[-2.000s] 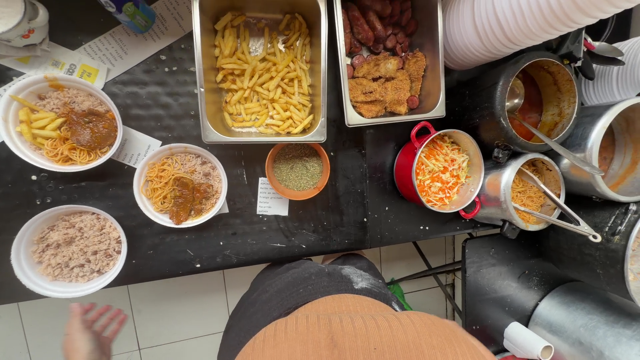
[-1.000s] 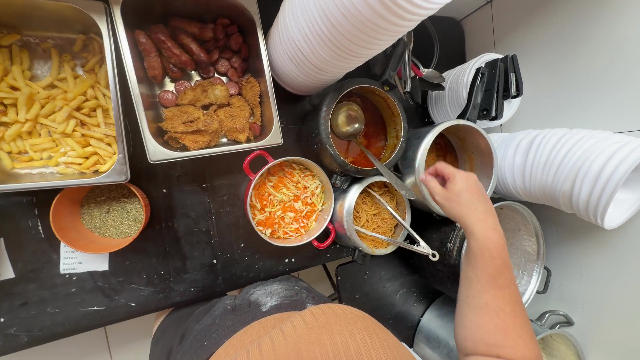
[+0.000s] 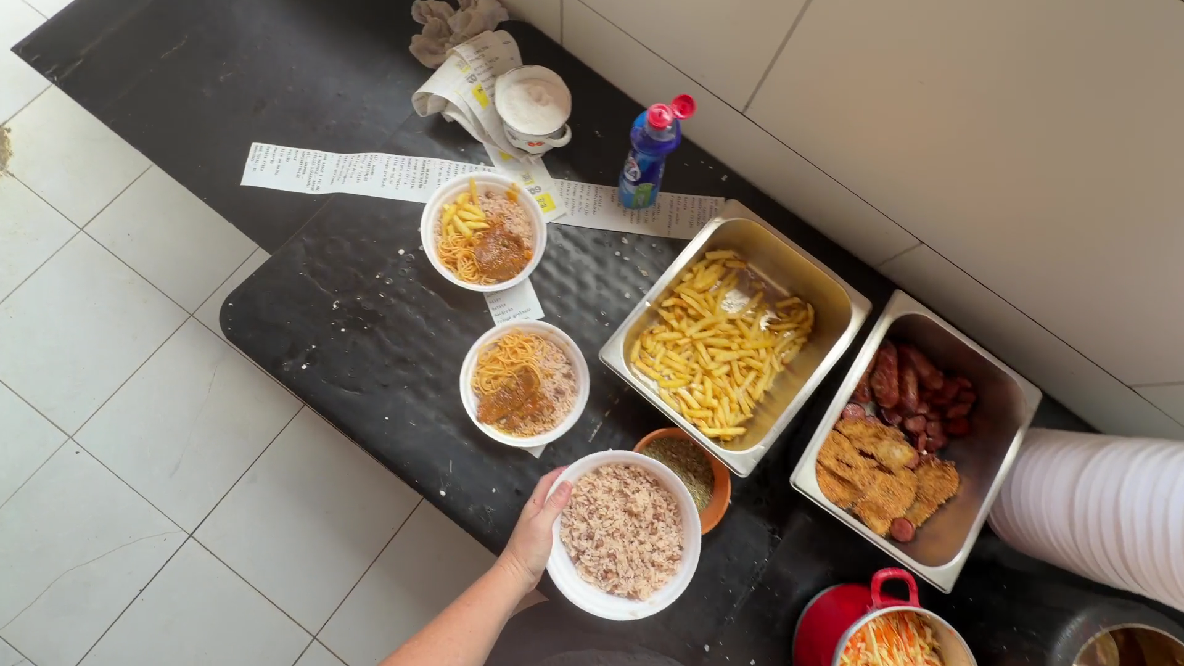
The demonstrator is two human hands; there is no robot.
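My left hand (image 3: 536,529) grips the rim of a white foam bowl (image 3: 625,606) filled with rice and beans, near the table's front edge. This bowl partly covers an orange bowl of dried herbs (image 3: 689,472). Up and to its left is a white bowl with spaghetti, rice and sauced meat (image 3: 524,382). Beyond that stands another white bowl (image 3: 484,230) with fries, rice, spaghetti and meat. A steel pan of French fries (image 3: 721,342) lies to the right, and a second steel pan (image 3: 888,444) holds breaded cutlets and sausages. My right hand is out of view.
Printed paper strips (image 3: 342,173) run across the black table (image 3: 361,277). A lidded white pot (image 3: 534,106) and a blue bottle with a red cap (image 3: 649,153) stand near the wall. At the lower right are a red pot of shredded vegetables (image 3: 890,638) and stacked white bowls (image 3: 1101,509).
My left hand now holds the rice bowl, which stood at the table's left front two seconds ago. The right hand, over the pots one second ago, is out of view. The view has swung left.
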